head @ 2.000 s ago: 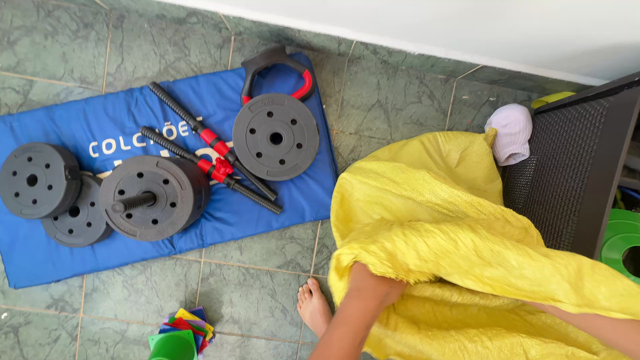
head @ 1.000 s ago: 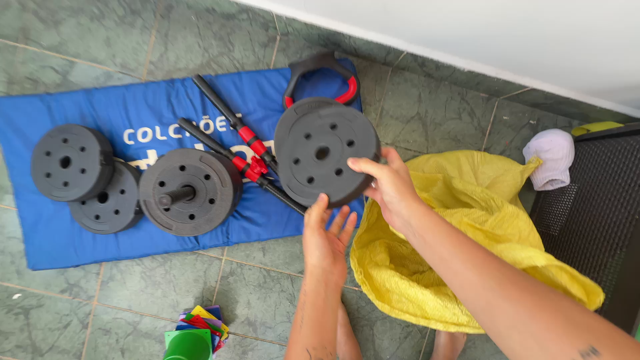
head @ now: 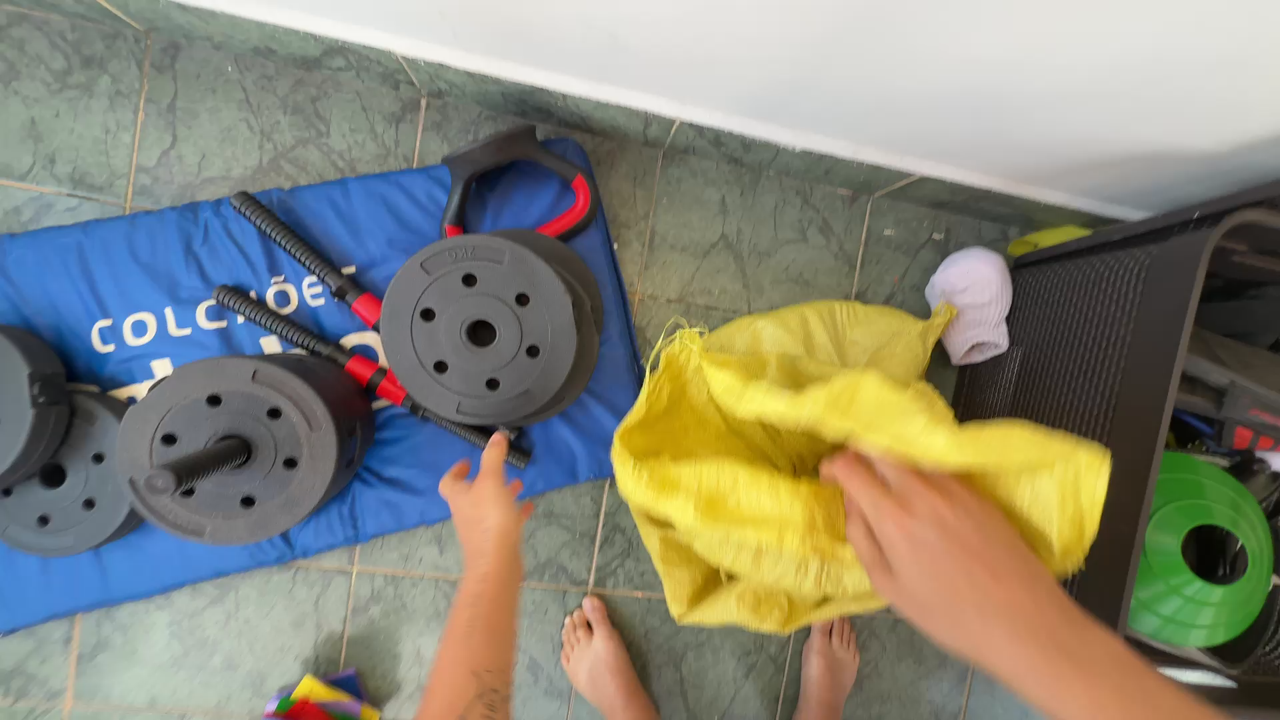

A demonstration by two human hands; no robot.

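Note:
My left hand [head: 487, 495] hangs with fingers apart and nothing in it, just below a stack of round dark-grey weight plates [head: 480, 330] on the blue mat [head: 400, 490]. Beside that stack lie two threaded dumbbell bars [head: 290, 245] with red sleeves, crossing the mat at a slant. My right hand [head: 900, 510] is at the mouth of the yellow woven sack [head: 740, 520]; its fingertips reach the opening, and whether they grip the fabric is unclear. Plates on a threaded bar [head: 240, 450] stand left of the bars. A black and red handle [head: 520, 170] lies behind the stack.
More weight plates [head: 60, 480] lie at the mat's left end. A black plastic crate [head: 1090, 330] at the right holds a green disc cone [head: 1200, 550]. A white knitted item [head: 970, 300] rests against the crate. Small colourful pieces [head: 325, 697] lie at the bottom; a wall [head: 800, 90] runs behind.
My hands have let go of the weight plate, which now lies on the stack by the handle. My right hand has moved right to the yellow sack; my left hand has drawn back from the plate.

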